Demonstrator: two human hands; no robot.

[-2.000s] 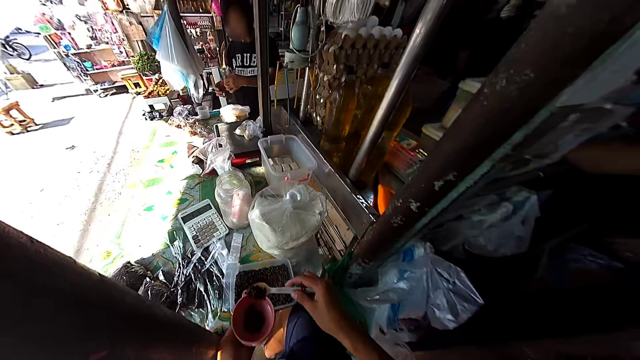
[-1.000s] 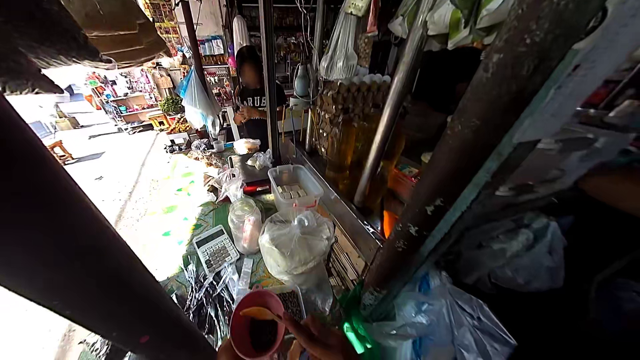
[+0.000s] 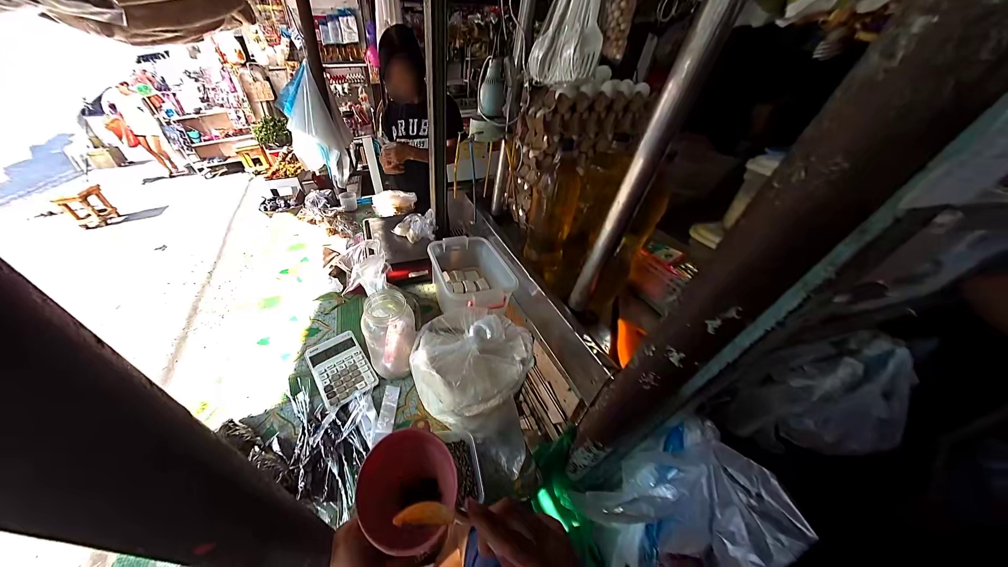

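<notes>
My left hand (image 3: 354, 546) holds a red plastic cup (image 3: 372, 490) by its side at the bottom of the view. Dark contents lie inside the cup. Pinched in my right hand (image 3: 520, 535) is a spoon (image 3: 425, 514) with an orange-looking bowl, which is over the cup's opening. Partly behind the cup is a clear plastic container (image 3: 475, 468) of small dark grains. Beyond it sit a tied plastic bag (image 3: 471, 366) with pale contents, a clear jar (image 3: 389, 335) and a white calculator (image 3: 342, 368).
A plastic tub (image 3: 472, 276) with small white packs stands farther back. Dark plastic strips (image 3: 335, 453) lie at left. A metal pole (image 3: 654, 157) and a dark post (image 3: 756, 228) slant at right, above plastic bags (image 3: 693, 496). A person (image 3: 409, 126) stands across the stall near egg trays (image 3: 551, 126).
The spoon was over the grain container beside the cup two seconds ago; now it is at the cup's opening. The view has tilted upward since then.
</notes>
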